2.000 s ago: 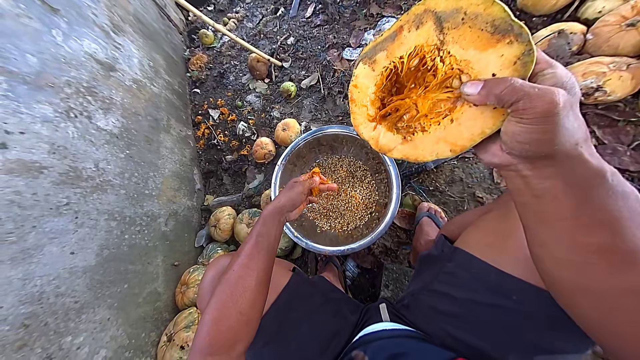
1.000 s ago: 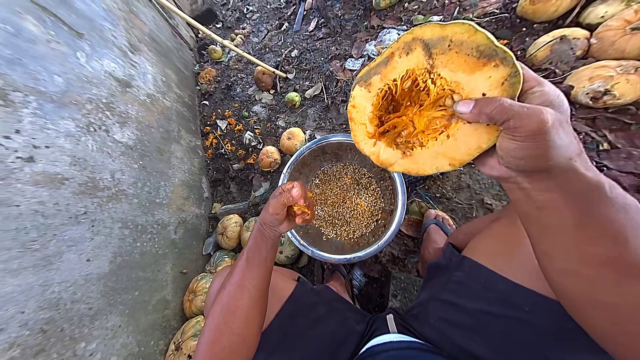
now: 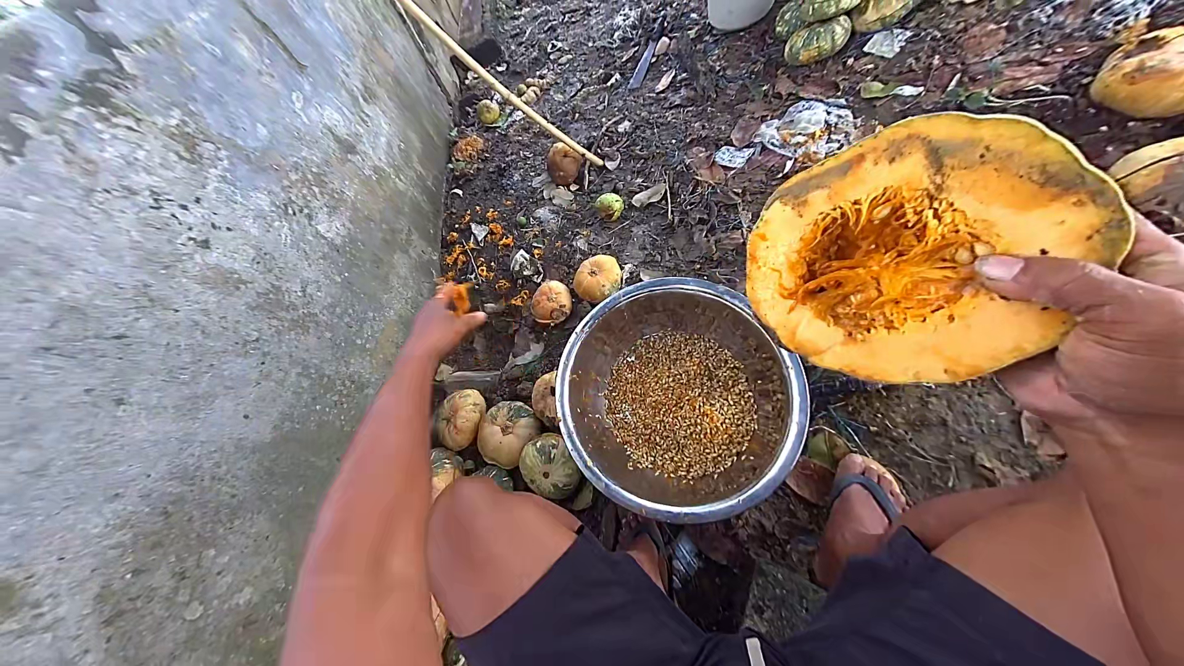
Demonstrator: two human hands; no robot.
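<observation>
My right hand (image 3: pixel 1091 314) grips a halved pumpkin (image 3: pixel 1036 194) by its right edge, the cut face turned up and the thumb at the edge of its stringy orange hollow. Some seeds show near that thumb. Out to the left, beside the wall, my left hand (image 3: pixel 449 319) has orange pulp (image 3: pixel 456 296) at its fingers; the hand is slightly blurred. Between the two hands a metal basin (image 3: pixel 797 407) stands on the ground, with many pumpkin seeds (image 3: pixel 683 407) in it. The pumpkin half overlaps the basin's upper right rim in view.
A concrete wall (image 3: pixel 213 305) runs along the left. Small pumpkins (image 3: pixel 507 433) lie between wall and basin. Orange scraps (image 3: pixel 495 236) litter the dirt beyond my left hand. A wooden stick (image 3: pixel 499 88) leans near the wall. Larger pumpkins (image 3: pixel 1147 74) lie at the upper right.
My left hand has moved from over the basin to the left, near the wall, with pulp at its fingers. My right hand still holds the pumpkin half.
</observation>
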